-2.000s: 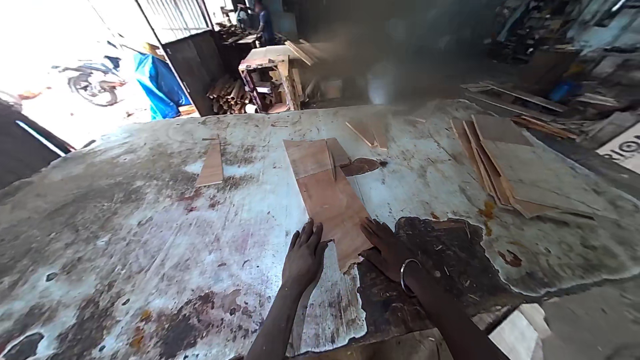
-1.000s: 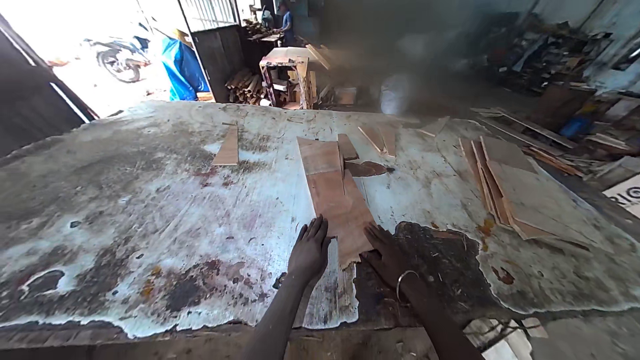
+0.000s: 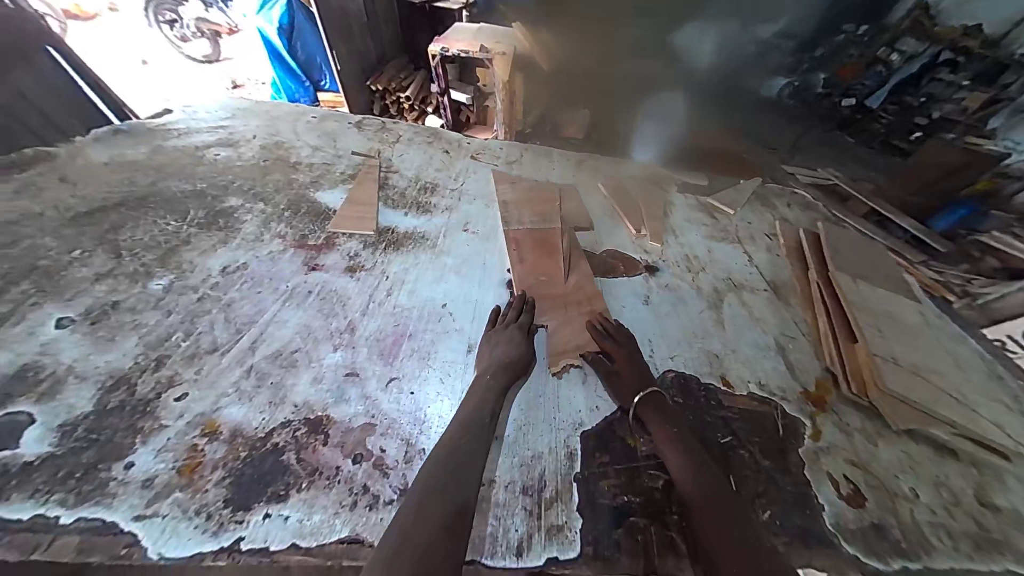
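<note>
Thin brown plywood or veneer pieces (image 3: 552, 272) lie overlapping at the middle of a worn, stained worktable (image 3: 320, 344); their near end is ragged. My left hand (image 3: 508, 340) rests flat at their left edge, fingers pointing away from me. At the right edge, near the ragged end, my right hand (image 3: 618, 360) touches the wood with its fingers spread, a bangle around the wrist. Whether either hand grips the wood cannot be told; both look laid on it. A smaller offcut (image 3: 576, 208) pokes out beside the far end.
A tapered wood piece (image 3: 360, 200) lies at the left. Narrow offcuts (image 3: 640, 204) and a small triangular one (image 3: 734, 196) lie beyond the wood. Stacked sheets (image 3: 872, 320) occupy the table's right side. Behind the table stand a wooden frame (image 3: 476, 40) and piled wood scraps (image 3: 408, 92).
The view has tilted down. Both hands remain at the edges of the wood, with no plain shift of the pieces between them.
</note>
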